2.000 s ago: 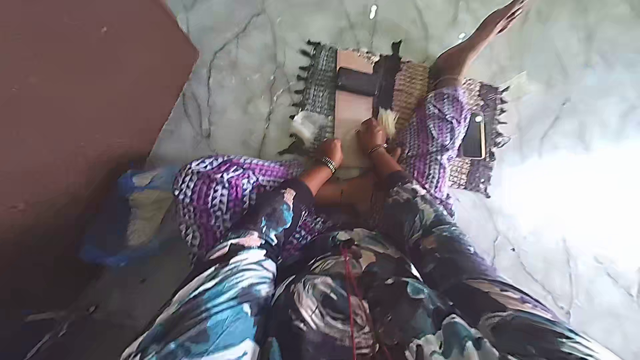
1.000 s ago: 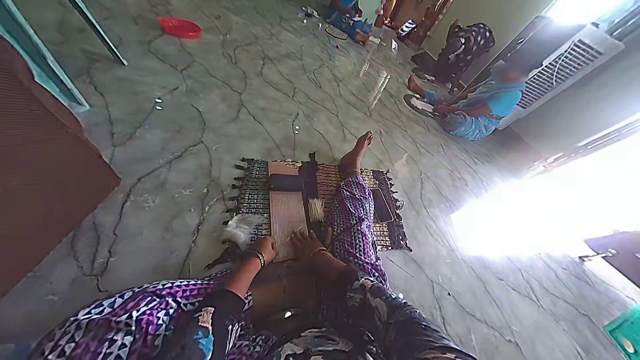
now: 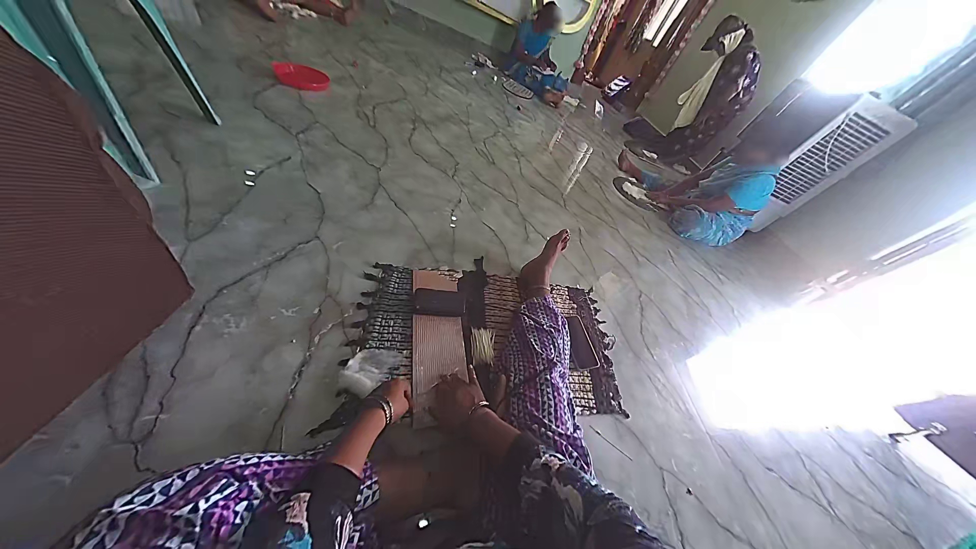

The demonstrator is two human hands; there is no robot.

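A long ribbed board (image 3: pixel 438 351) lies on a fringed woven mat (image 3: pixel 499 297), with a dark rectangular object (image 3: pixel 438 302) across its upper part. My left hand (image 3: pixel 395 396) is at the board's lower left edge, fingers curled; what it may hold is too small to tell. My right hand (image 3: pixel 456 398) rests over the lower right of the board, and its fingertips are blurred. Just above the right hand, a bundle of thin pale sticks (image 3: pixel 483 345) lies beside the board. White fluffy material (image 3: pixel 371 371) sits on the mat's left edge, above my left hand.
My outstretched leg crosses the mat, with a phone (image 3: pixel 583 343) to its right. A brown ribbed sheet (image 3: pixel 69 252) fills the left side. Farther off are a red tray (image 3: pixel 302 76), several people on the floor, and a white vented unit (image 3: pixel 831 152) by the wall.
The view has swung up to show more of the room. My right hand, spread near the board's lower end a second ago, is now more bunched over it.
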